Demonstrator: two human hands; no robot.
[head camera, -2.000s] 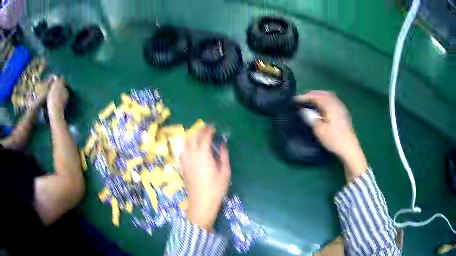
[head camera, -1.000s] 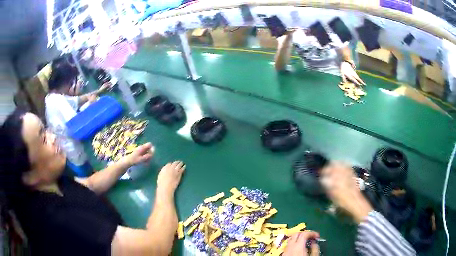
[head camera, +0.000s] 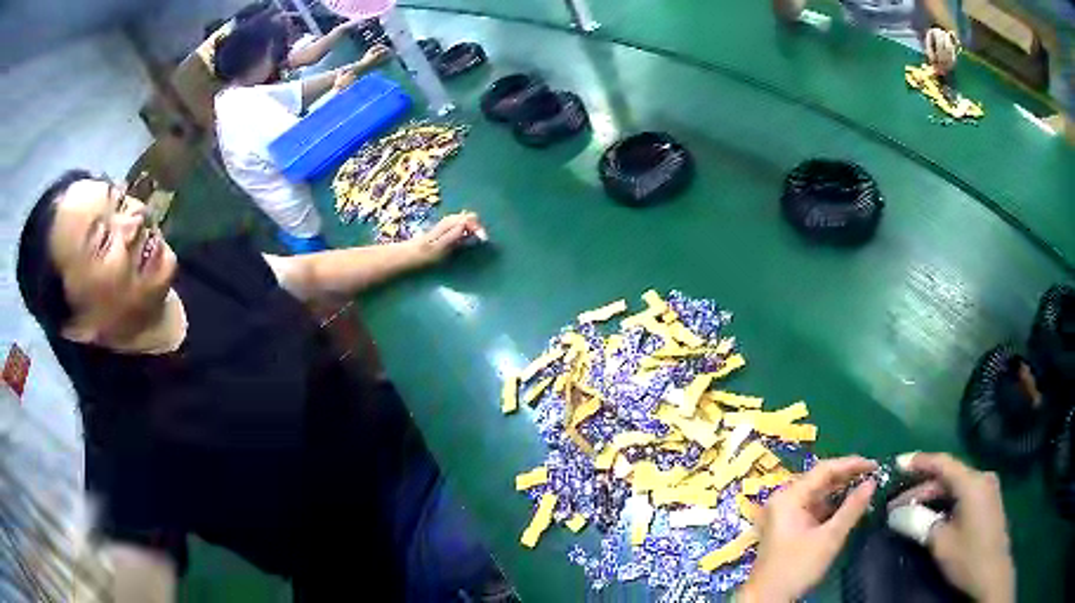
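My left hand (head camera: 813, 524) and my right hand (head camera: 957, 518) are close together at the lower right. Their fingertips meet around a small dark, patterned piece (head camera: 875, 477), too small to name. White covers show on my right fingertips. A black ribbed round housing (head camera: 884, 571) lies under and between my hands, partly hidden and cut by the bottom edge. A big pile of yellow and blue-purple patterned strip pieces (head camera: 660, 412) lies just left of my left hand.
Black housings stand at the right edge (head camera: 1002, 401), and farther off on the green table (head camera: 831, 200) (head camera: 645, 167). A person in black (head camera: 236, 412) sits at left, an arm on the table. A second strip pile (head camera: 395, 177), a blue bin (head camera: 342, 124) and other workers are beyond.
The view has turned left and tilted. My right hand has left the housing group and come beside my left hand, over a housing. Both now work together at the fingertips.
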